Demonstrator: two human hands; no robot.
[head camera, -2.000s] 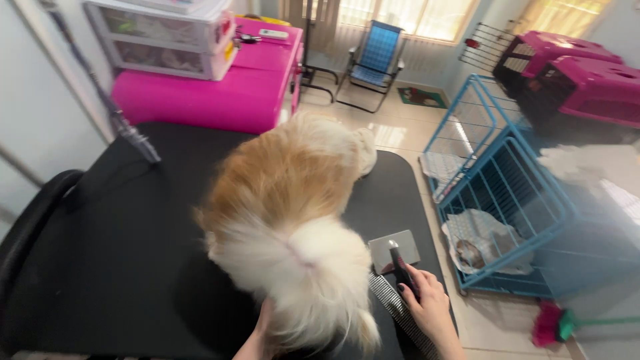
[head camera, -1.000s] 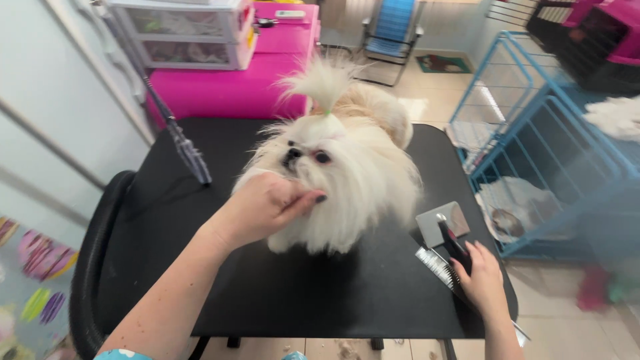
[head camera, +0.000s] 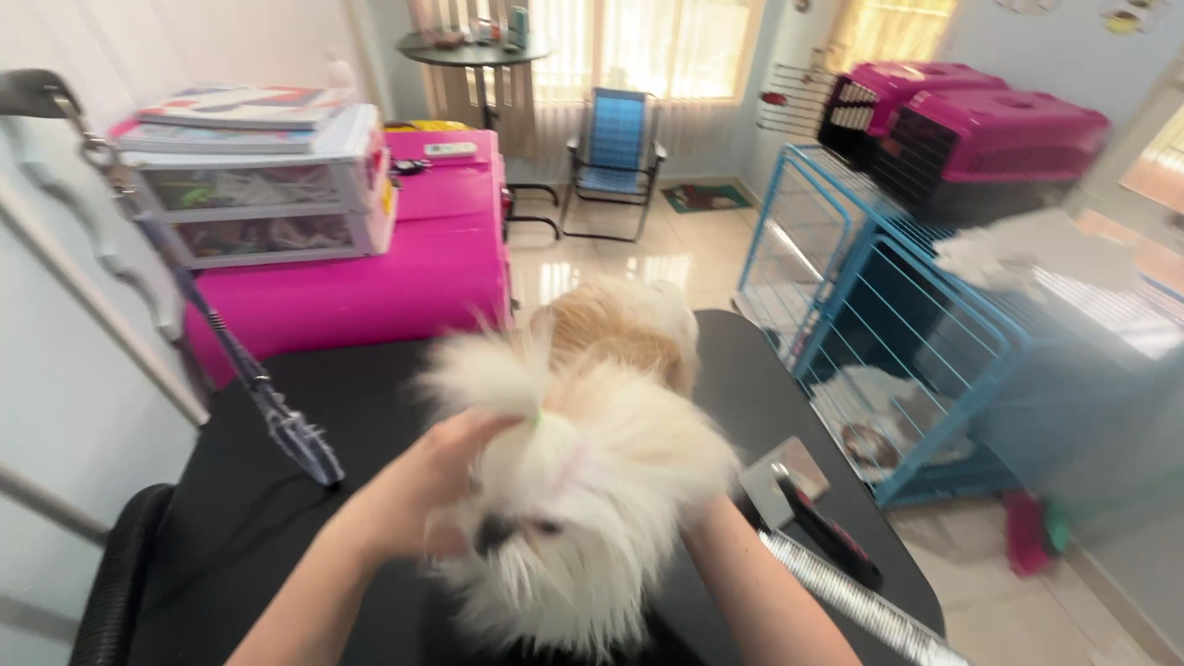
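Note:
A long-haired white and tan dog (head camera: 592, 481) is on the black grooming table (head camera: 370, 379), its head low and facing the camera, with a tied topknot (head camera: 490, 375). My left hand (head camera: 444, 490) lies against the side of its head, fingers partly behind the hair near the topknot. On the other side my right hand (head camera: 708, 513) reaches into the neck hair, its fingers hidden. Beside my right forearm lie a slicker brush (head camera: 823, 532) with a black handle and a metal comb (head camera: 842, 597). Whether either hand grips the hair is unclear.
A grooming loop (head camera: 296, 435) hangs at the table's left. Behind are a pink case (head camera: 351, 305) and a plastic drawer unit (head camera: 259, 199). A blue wire crate (head camera: 925, 324) with pink pet carriers (head camera: 999, 139) on top stands right. A blue folding chair (head camera: 615, 148) is farther back.
My right hand has let go of the brush and moved to the dog's neck. My left hand has gone from the muzzle to the side of the head. The view has tilted up.

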